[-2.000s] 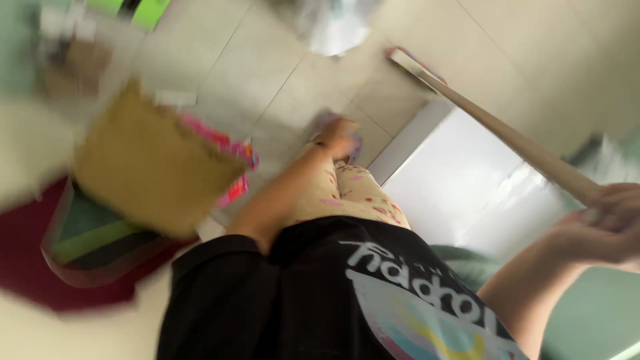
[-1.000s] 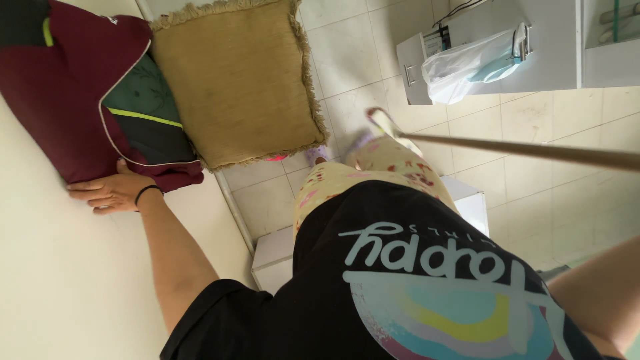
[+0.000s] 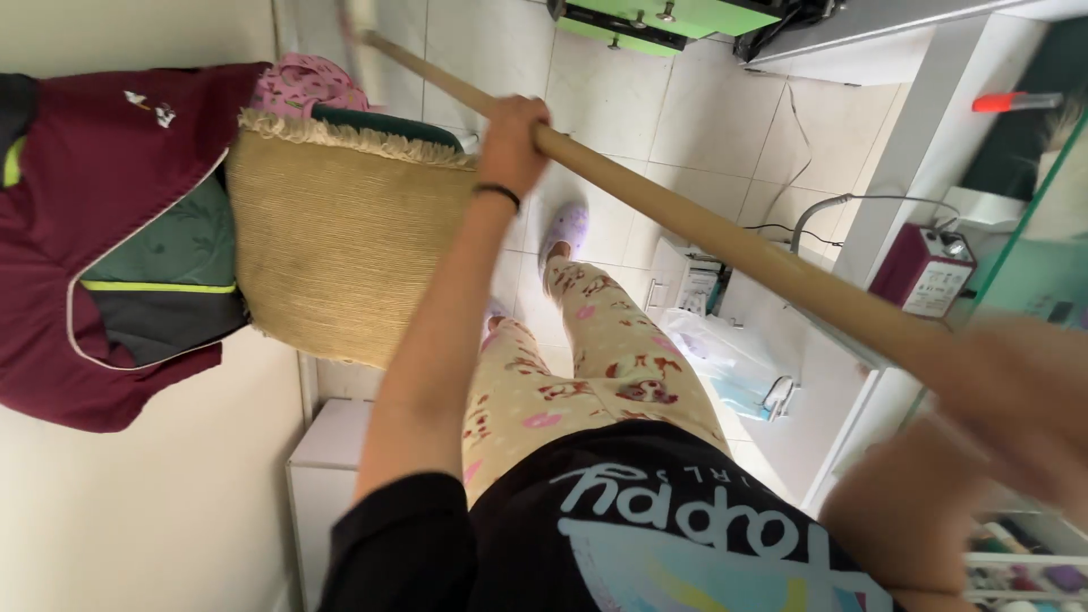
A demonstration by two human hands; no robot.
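Observation:
A long wooden pole [image 3: 680, 208] runs slantwise across the view, its far end at a blurred pale head [image 3: 364, 51] over the tiles at the upper left. My left hand [image 3: 514, 140], with a dark band at its wrist, is wrapped round the pole's middle part. Near the right edge my right hand [image 3: 1020, 391], blurred, grips the pole's near part. Left of my left forearm is a fringed tan cushion [image 3: 340, 238] on a chair with a green edge [image 3: 391, 127]. A maroon jacket [image 3: 153, 212] hangs over the chair's back.
A green drawer unit [image 3: 671, 17] stands at the top. White cabinets and a desk with a glass top [image 3: 1028, 221] line the right side, with a plastic bag [image 3: 722, 357] hanging there. A cable [image 3: 795, 144] lies on the tiled floor [image 3: 603, 102]. A white box [image 3: 327, 442] stands lower left.
My left hand has moved from the maroon jacket onto the pole. The pole's head has moved from near my feet to the upper left, beyond the cushion. The view has shifted.

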